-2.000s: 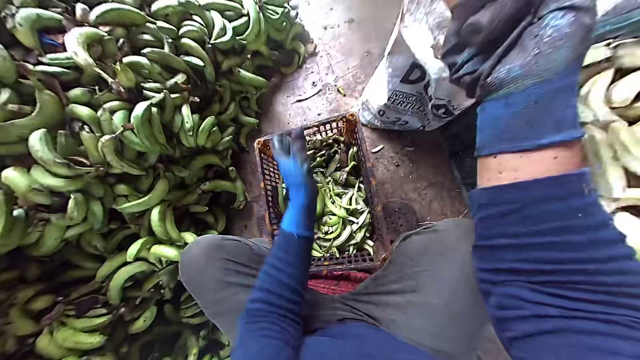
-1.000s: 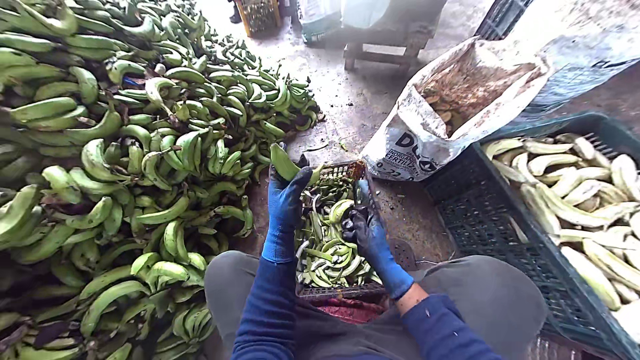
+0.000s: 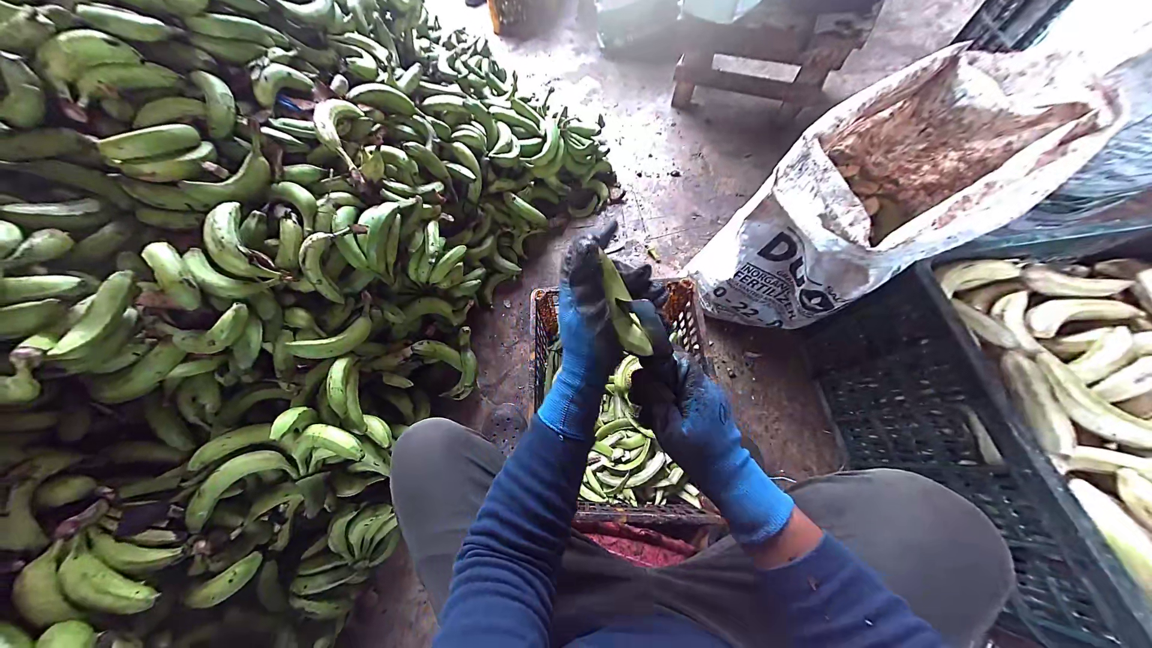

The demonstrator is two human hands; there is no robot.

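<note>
My left hand (image 3: 587,310), in a blue and dark glove, grips a green plantain (image 3: 621,301) above a brown plastic crate (image 3: 540,310). My right hand (image 3: 686,387), gloved the same way, is closed at the plantain's lower right side; whether it holds a tool is hidden by its fingers. Green peels (image 3: 630,454) lie in the crate below both hands, between my knees. A large heap of green plantains (image 3: 333,333) spreads over the floor at the left.
A white fertilizer sack (image 3: 765,261) with brownish contents stands open at the right. Beside it, a dark plastic crate (image 3: 900,387) holds peeled plantains (image 3: 1080,360). A wooden stool (image 3: 747,81) stands at the back, near an orange crate (image 3: 522,16).
Two seconds ago my right hand was raised at the upper right and my left hand was over the crate. Both hands are now together at a plantain. The view has tilted up.
</note>
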